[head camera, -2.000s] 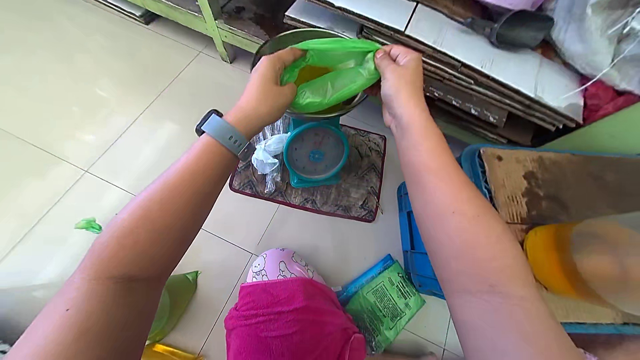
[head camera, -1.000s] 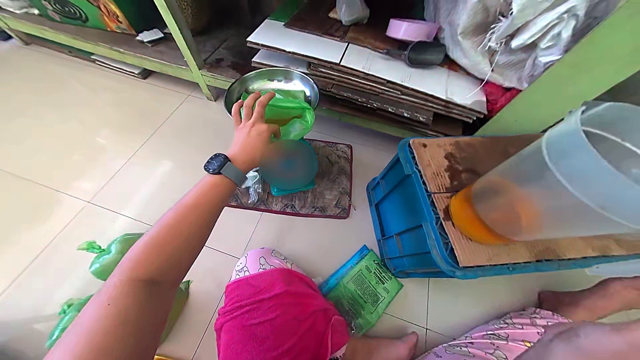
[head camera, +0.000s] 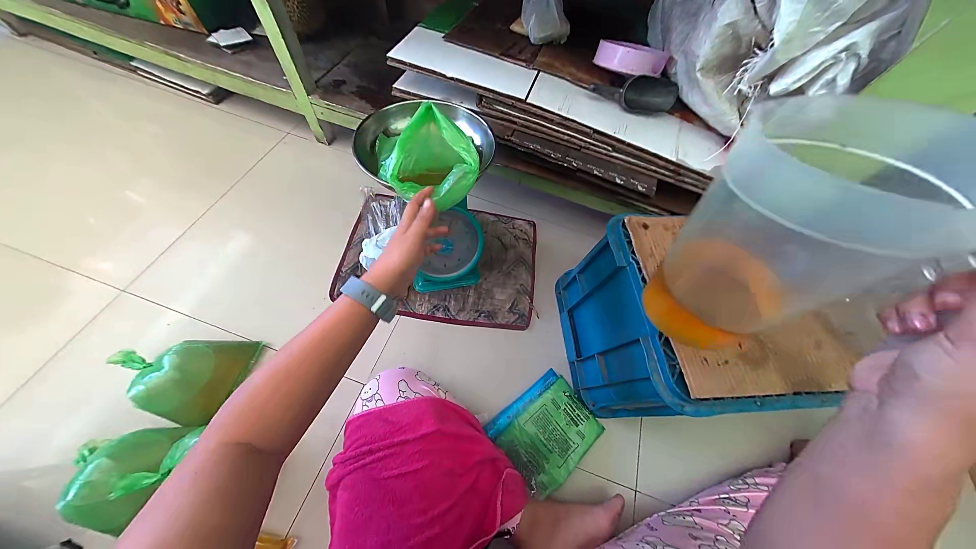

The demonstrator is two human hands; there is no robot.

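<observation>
My right hand [head camera: 926, 305] grips the side of a translucent plastic jug [head camera: 823, 206] at the right, tilted, with some orange liquid at its bottom; the grip is partly hidden. My left hand [head camera: 419, 240] has its fingers spread at the near side of an open green plastic bag [head camera: 431, 149]; whether they touch it is unclear. The bag holds some orange-brown liquid and rests in the round metal pan [head camera: 367, 141] of a teal dial scale [head camera: 450, 244]. The scale stands on a patterned mat [head camera: 507, 267], beside a crumpled clear and white plastic bag [head camera: 377, 244].
A blue crate [head camera: 610, 328] topped with cardboard [head camera: 762, 366] stands at the right. Tied green bags [head camera: 191, 377] lie on the floor at the left. A packet of green bags [head camera: 549, 431] lies near my foot. Behind the scale are stacked boards [head camera: 595, 114] with a dark scoop [head camera: 648, 93].
My right hand has left the green bag and now holds the jug, which stood on the cardboard a second ago. My left hand's fingers are spread near the bag in the pan.
</observation>
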